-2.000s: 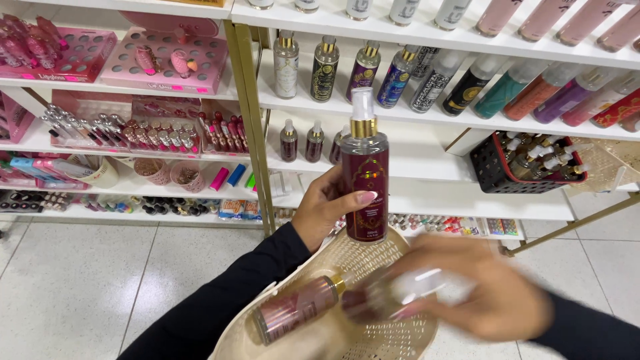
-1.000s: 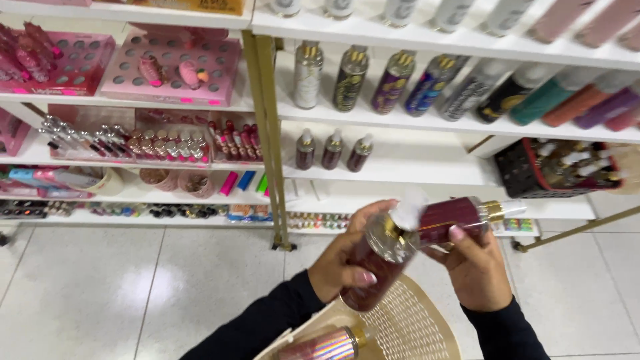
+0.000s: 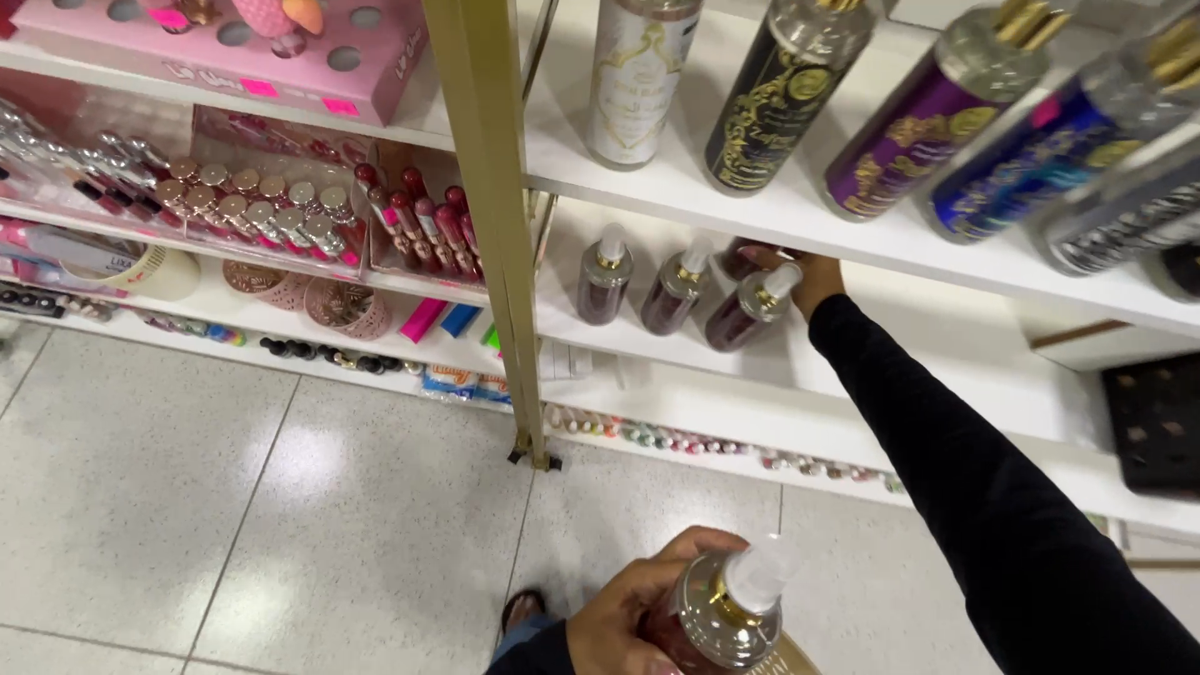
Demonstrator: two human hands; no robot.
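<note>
In the head view my left hand (image 3: 623, 609) grips a dark red spray bottle (image 3: 727, 609) with a clear cap and gold collar, low in the picture. My right hand (image 3: 814, 277) reaches onto the middle shelf, its fingers around another dark red bottle (image 3: 741, 260), partly hidden behind the front ones. Three dark red spray bottles stand upright in front of and left of it: one at the left (image 3: 605, 281), one in the middle (image 3: 675, 292) and one at the right (image 3: 750, 309). Below my left hand shows a bit of the beige basket (image 3: 795, 656).
Above, a shelf holds white (image 3: 640, 89), black (image 3: 786, 103), purple (image 3: 928, 122) and blue (image 3: 1041, 150) bottles. A gold post (image 3: 502, 216) divides this rack from cosmetics shelves at the left. A black basket (image 3: 1158, 422) is at the right; small bottles (image 3: 656, 439) line the bottom shelf.
My right hand has moved from beside my left hand onto the middle shelf with a dark red bottle. My left hand still holds its bottle, now lower in view. The view has moved closer to the shelves.
</note>
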